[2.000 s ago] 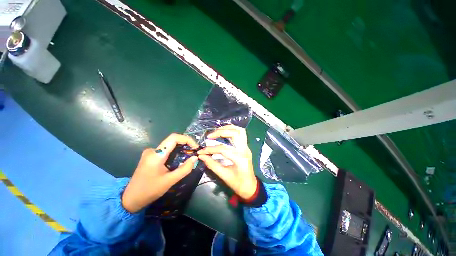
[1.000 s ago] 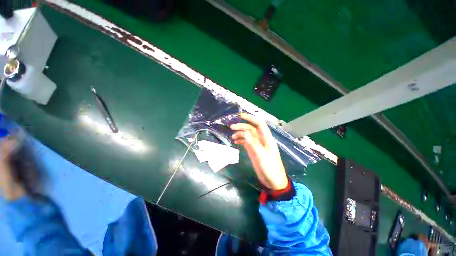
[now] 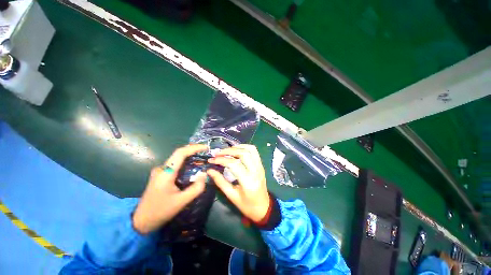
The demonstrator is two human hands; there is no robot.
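A black smartphone half-assembly (image 3: 191, 215) with small bright and orange parts is held above the bench's near edge. My left hand (image 3: 167, 188) grips its upper end, thumb and fingers around it. My right hand (image 3: 242, 180) has its thumb and fingertips together at the phone's upper right edge; whether a tiny piece is between them cannot be told. A red and black band (image 3: 265, 214) is on my right wrist. The left plastic bag (image 3: 229, 121), shiny with dark contents, lies just beyond my hands.
The right plastic bag (image 3: 304, 164) lies by the white post (image 3: 398, 118). Dark tweezers (image 3: 106, 114) lie at left, near a whitish bottle (image 3: 27, 80) and white box (image 3: 32, 29). A long black tray (image 3: 377, 225) stands at right. A phone (image 3: 295, 94) is on the green conveyor. A person's blue sleeve (image 3: 433, 265) shows at lower right.
One second ago my left hand was far left with a blurred dark object and my right hand was at the left bag. Now both hands are together at a phone in front of me.
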